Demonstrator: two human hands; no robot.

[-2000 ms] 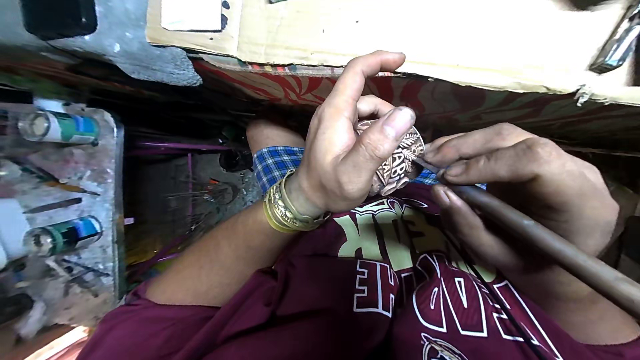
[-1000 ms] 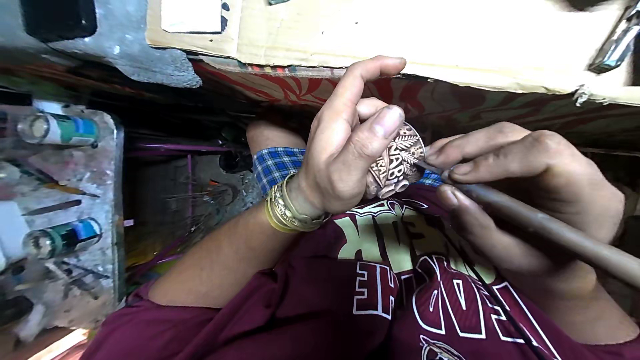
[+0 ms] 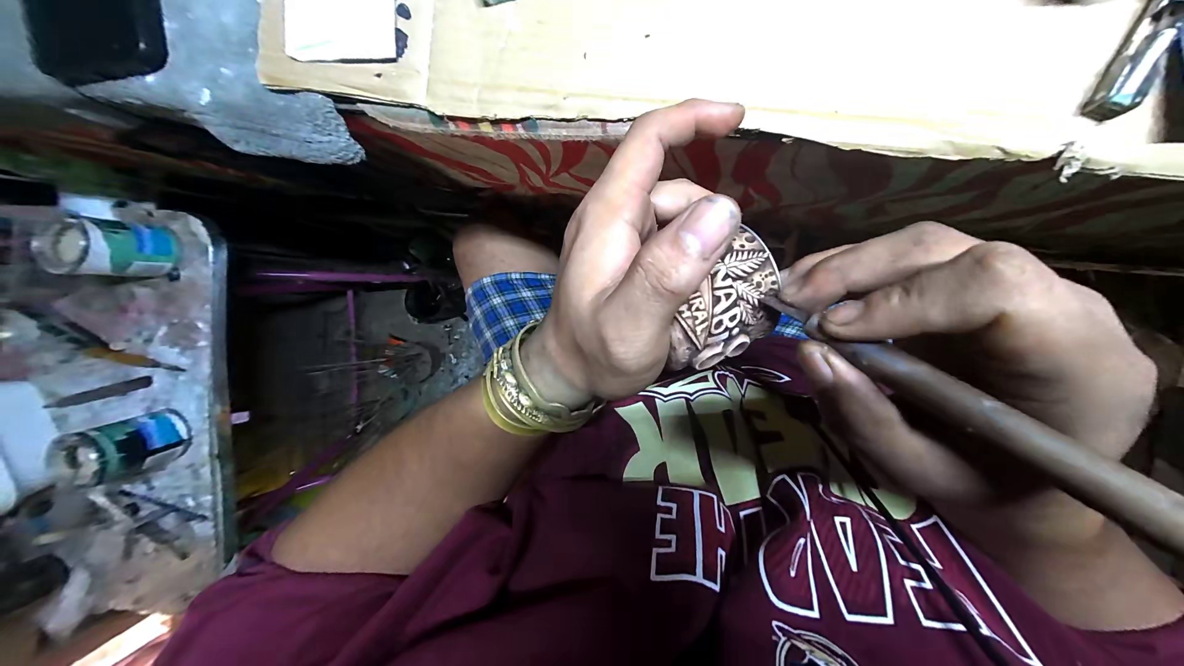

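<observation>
My left hand (image 3: 638, 268), with gold-coloured bangles at the wrist, grips a small round carved piece (image 3: 735, 301) between thumb and fingers; its index finger points up and away. Raised lettering and leaf patterns in brown and cream cover the piece, whose material I cannot tell. My right hand (image 3: 953, 324) holds a long brown rod-shaped tool (image 3: 999, 416) like a pen. The thin tip of the tool meets the right edge of the carved piece. Part of the piece is hidden behind my left thumb.
A cardboard-covered table edge (image 3: 592, 92) runs across the top, with a white sheet (image 3: 340, 30) and a dark object (image 3: 97, 37) at upper left. On a paint-stained side surface (image 3: 185, 370) lie a green-and-blue can (image 3: 116, 248), a second can (image 3: 129, 446) and a thin brush (image 3: 116, 354).
The carved piece has turned a little in my left hand since the earliest frame, and more of its face shows. My right hand keeps the tool at its edge.
</observation>
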